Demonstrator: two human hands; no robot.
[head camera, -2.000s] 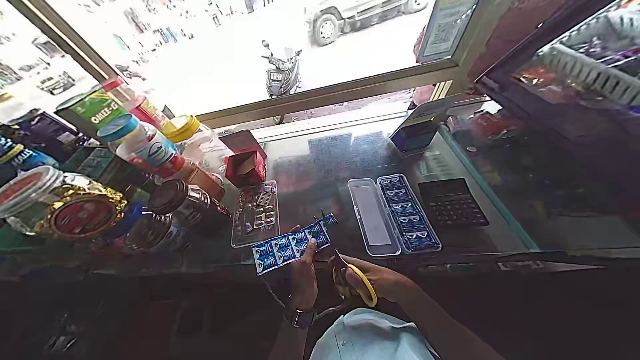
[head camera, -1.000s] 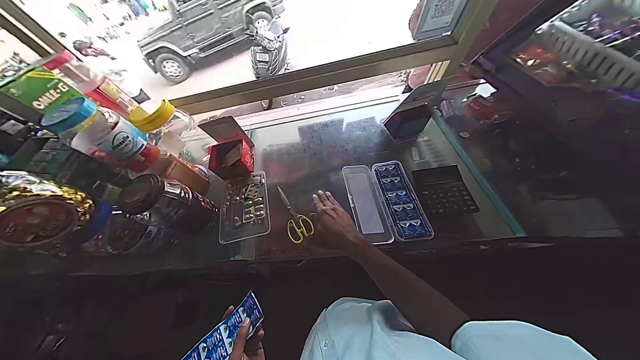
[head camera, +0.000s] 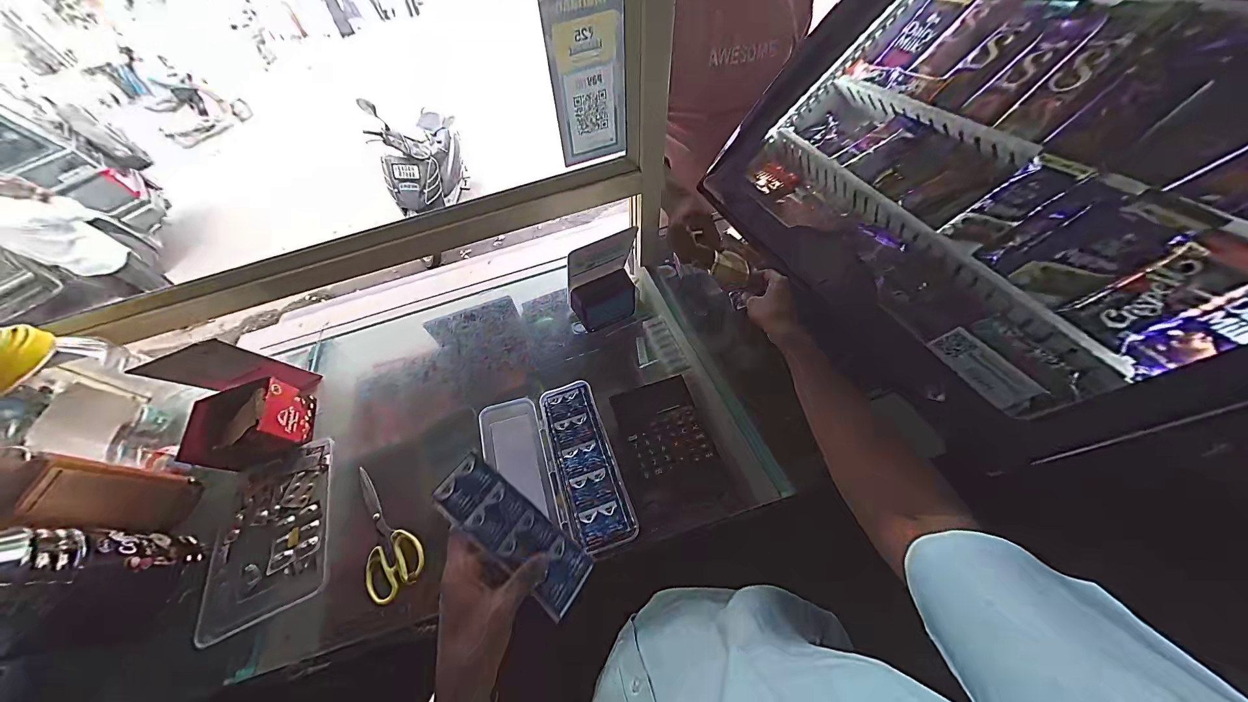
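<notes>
Low over the counter's front edge, my left hand (head camera: 483, 595) grips a strip of blue packets (head camera: 512, 534). My right hand (head camera: 772, 304) reaches out to the far right, beside the glass counter's side, close to a small gold-coloured item (head camera: 731, 268) near another person's hand; whether my fingers hold anything cannot be told. Scissors with yellow handles (head camera: 392, 561) lie on the glass left of the strip. A long clear plastic case (head camera: 591, 478) filled with blue packets stands with its lid (head camera: 517, 453) folded back, and a black calculator (head camera: 669, 432) is right of it.
A clear tray (head camera: 273, 546) of small items and a red box (head camera: 255, 419) are on the left, near jars. A dark open box (head camera: 602, 292) stands at the back. A chocolate display case (head camera: 975, 224) fills the upper right. Beyond the window frame is a parked scooter (head camera: 424, 166).
The scissors, in my right hand two seconds ago, were put down on the counter. My right hand has since moved from beside them to the far right. My left hand has raised the strip over the counter.
</notes>
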